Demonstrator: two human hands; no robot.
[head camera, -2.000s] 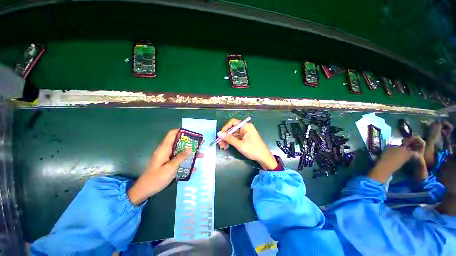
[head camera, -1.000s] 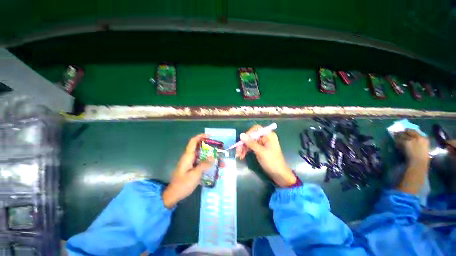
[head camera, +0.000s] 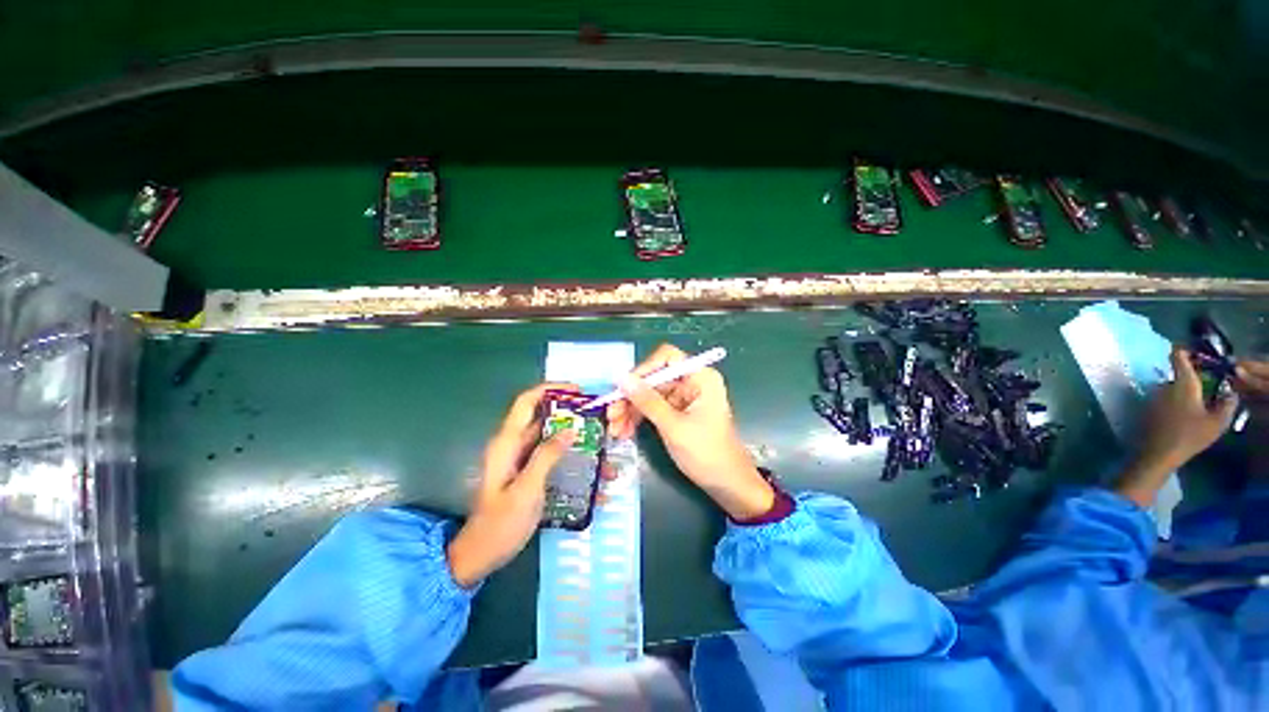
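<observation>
My left hand (head camera: 504, 480) holds an open phone assembly (head camera: 568, 480) with a red rim at the top and green board showing, its thumb lying over the board. My right hand (head camera: 685, 417) grips a slim white pen-like tool (head camera: 682, 367), its tip at the phone's top end. Whether the tip touches is too small to tell. A long pale blue sticker sheet (head camera: 592, 598) with rows of small marks lies on the bench under the phone and both hands.
A heap of black plastic parts (head camera: 926, 403) lies right. Clear blister trays (head camera: 56, 473) stand left. Several phones (head camera: 412, 206) lie on the green belt behind a worn rail (head camera: 557, 296). A neighbour's hands (head camera: 1190, 417) hold a black object near a pale sheet (head camera: 1113, 362).
The view has shifted. The tool tip has moved from the phone's right side to its top end. The neighbour's hand has left the pale sheet and is now at the black object.
</observation>
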